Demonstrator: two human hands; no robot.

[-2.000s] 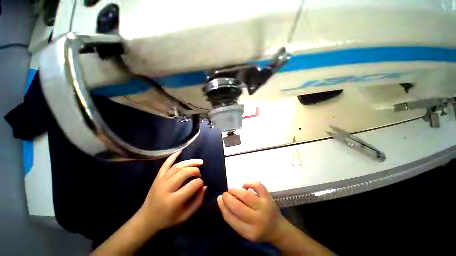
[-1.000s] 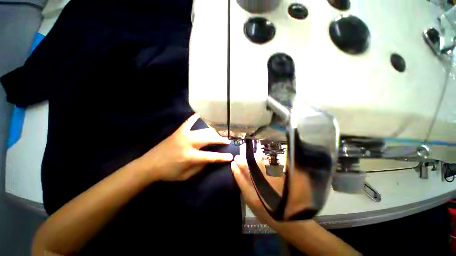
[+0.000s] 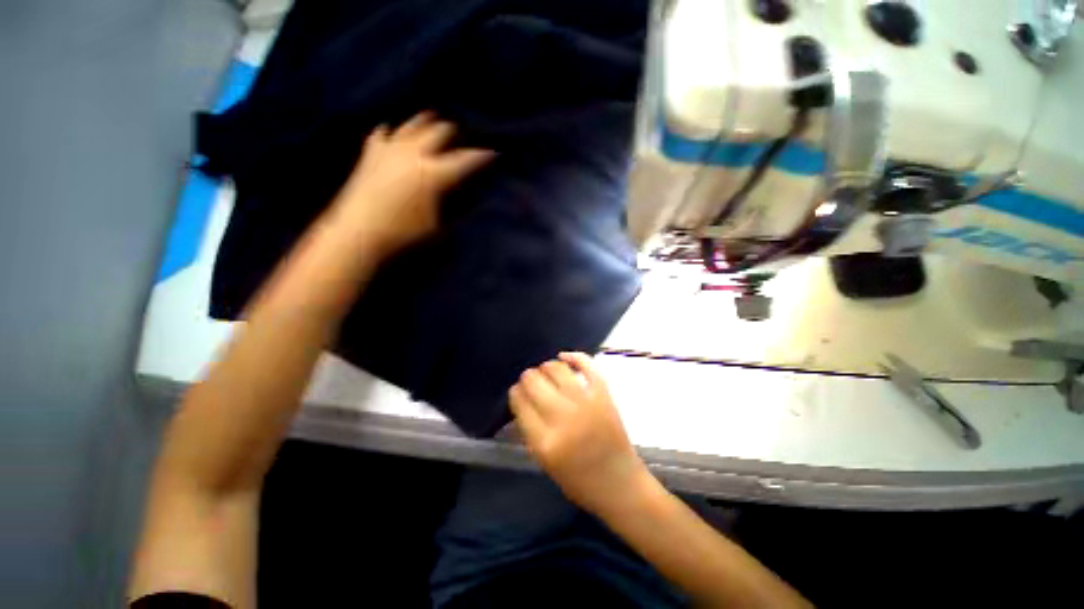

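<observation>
The dark navy cloth [image 3: 511, 250] lies on the white table left of the sewing machine head [image 3: 761, 131], its right edge reaching the presser foot area [image 3: 684, 248]. My left hand [image 3: 410, 179] rests on the cloth's upper left part, fingers spread and slightly blurred. My right hand [image 3: 568, 416] is at the cloth's lower right edge near the table front, its fingers curled and pinching the edge. Whether the needle is in the cloth cannot be told.
Slim grey snips [image 3: 933, 402] lie on the table at right. A dark rounded pad [image 3: 877, 275] lies on the bed under the arm. A curved metal guard [image 3: 858, 155] sticks out from the head. A grey wall [image 3: 83, 238] is at left.
My left hand has moved from beside the needle up and left over the cloth. My right hand has come back from the foot to the lower edge. The cloth's lower part now lies on the table.
</observation>
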